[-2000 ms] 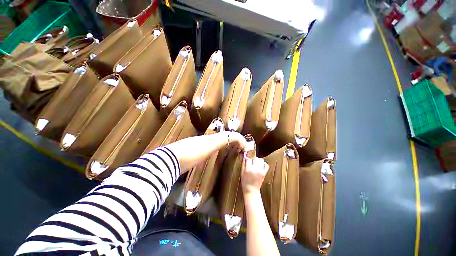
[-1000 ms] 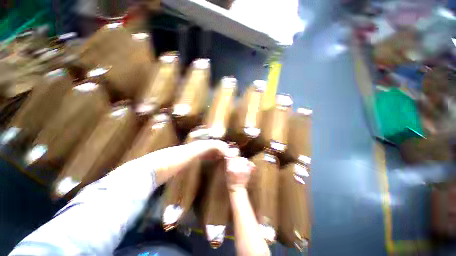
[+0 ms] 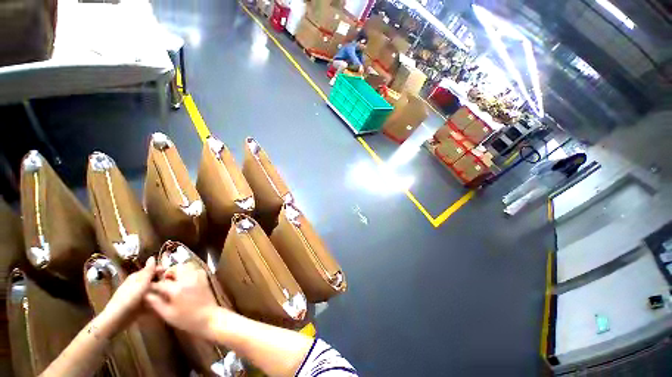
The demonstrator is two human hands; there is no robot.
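Observation:
Tan-brown tote bags (image 3: 254, 276) stand upright in two rows, with long narrow tops and white wrapping at both ends of each top. My left hand (image 3: 138, 289) and my right hand (image 3: 184, 294) are bare and meet at the far end of the top of a front-row bag (image 3: 180, 255), third from the right end. Their fingertips are together, pinching at the top edge. My fingers hide the exact part held. My right forearm crosses over the near part of that bag. A striped sleeve shows at the bottom edge.
A white-topped table (image 3: 88, 55) stands at upper left. A green crate (image 3: 359, 103) and a crouching person (image 3: 350, 55) are across the aisle, near cartons (image 3: 462, 143) with red bands. Yellow lines mark the grey floor. A white-topped surface (image 3: 615, 302) is at lower right.
The view has swung right and up, so the bags and hands appear further left, and more of the hall shows. My hands stay together at the same bag's top.

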